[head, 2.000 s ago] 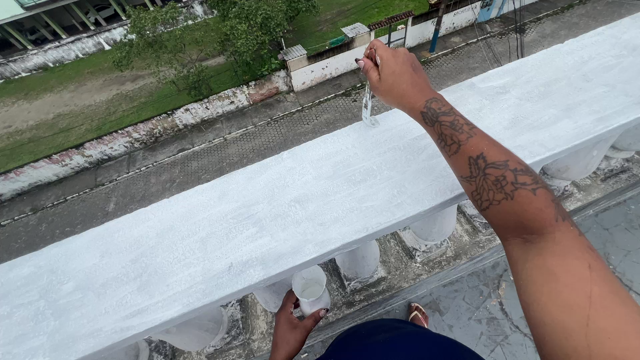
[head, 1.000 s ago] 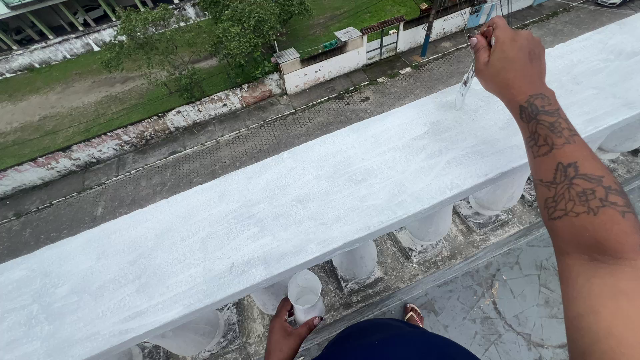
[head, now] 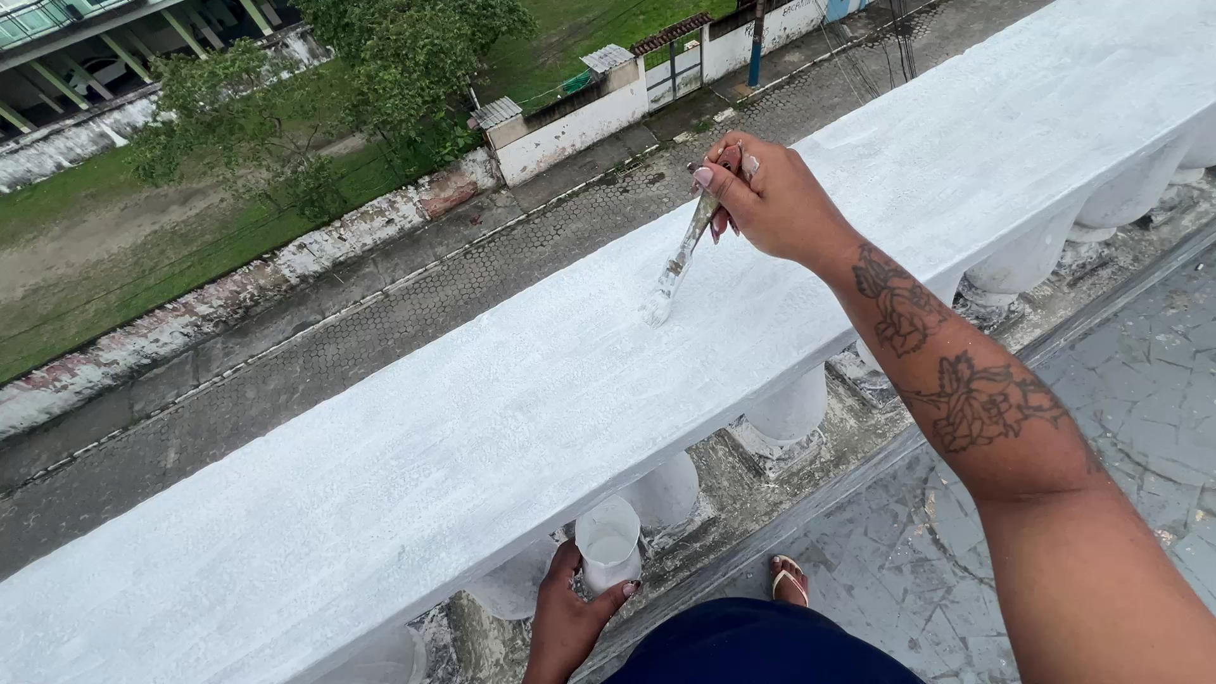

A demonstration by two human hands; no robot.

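My right hand (head: 760,195) grips the handle of a paintbrush (head: 679,256) whose bristles, coated in white paint, touch the flat top of a white balustrade rail (head: 427,446). The brush slants down to the left from my fingers. Below the rail's near edge, my left hand (head: 575,608) holds a white plastic cup (head: 608,537) upright, with whitish liquid visible inside it. Its fingers wrap the cup's left side and the thumb lies at the front.
White balusters (head: 788,408) stand under the rail on a rough, stained ledge (head: 741,494). A grey broken-tile floor (head: 1140,418) lies at the right, with a sandalled foot (head: 788,581) on it. Beyond the rail, far below, runs a paved street (head: 380,342).
My right hand first moved right along the rail with the brush, then came back left and nearer. My left hand still holds the cup below the rail.
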